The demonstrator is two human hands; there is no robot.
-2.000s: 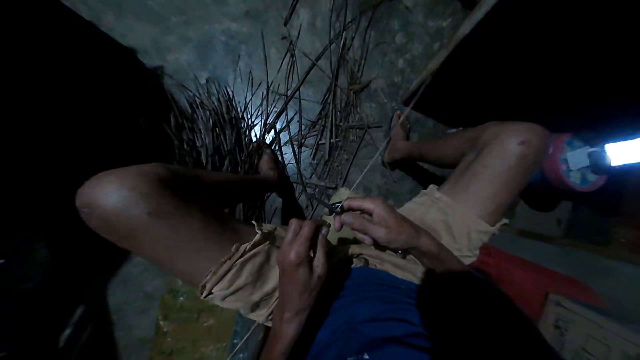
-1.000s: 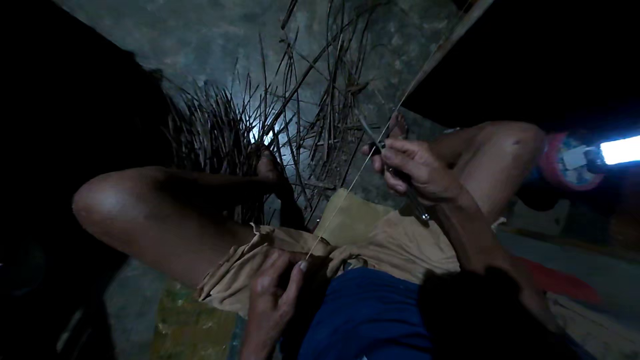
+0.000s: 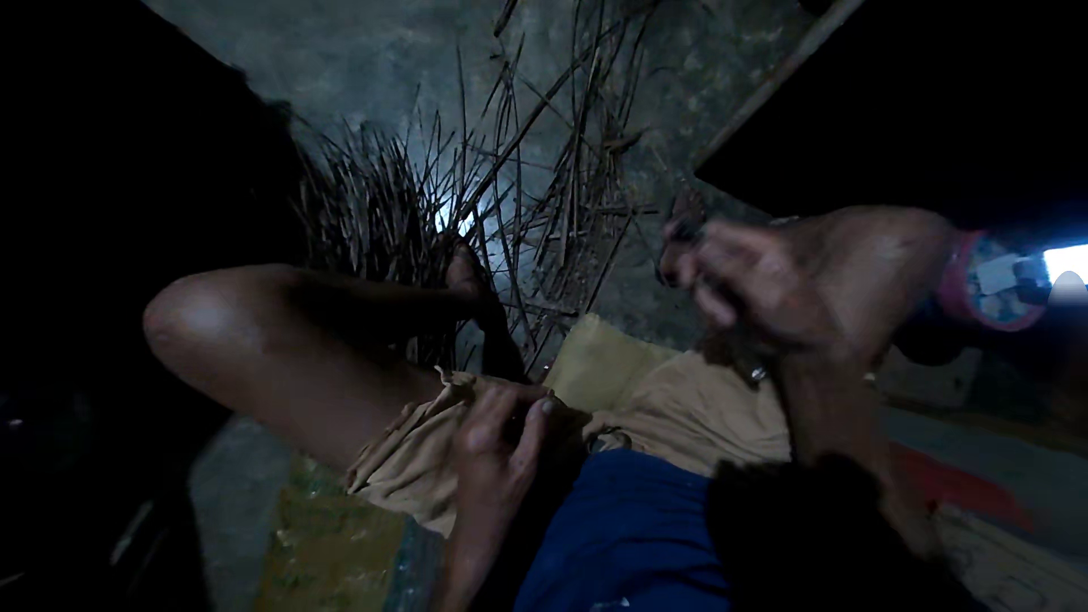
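Over my right thigh, my right hand point(image 3: 748, 280) is blurred, its fingers curled round a dark tool, perhaps a knife, whose shiny end point(image 3: 758, 374) shows below the palm. My left hand point(image 3: 501, 433) rests at the hem of the tan shorts point(image 3: 697, 408), thumb and forefinger near each other; whether they pinch a thin strand cannot be told. Between my thighs lies a yellowish flat piece point(image 3: 599, 361). Beyond it, a bundle of thin dark sticks point(image 3: 365, 195) stands by my left foot point(image 3: 463, 268), and looser sticks point(image 3: 578, 170) lie on the floor.
A dark board or tabletop point(image 3: 850, 110) juts in at upper right. A round pink-rimmed object point(image 3: 1003, 280) stands beside a bright lamp point(image 3: 1069, 262) at the right edge. Something red point(image 3: 960, 489) lies at lower right, and a patterned mat point(image 3: 327, 544) at lower left.
My hands were close together at my lap; my right hand has moved away to the right with the dark tool. The light strand stretched between them a second ago no longer shows clearly.
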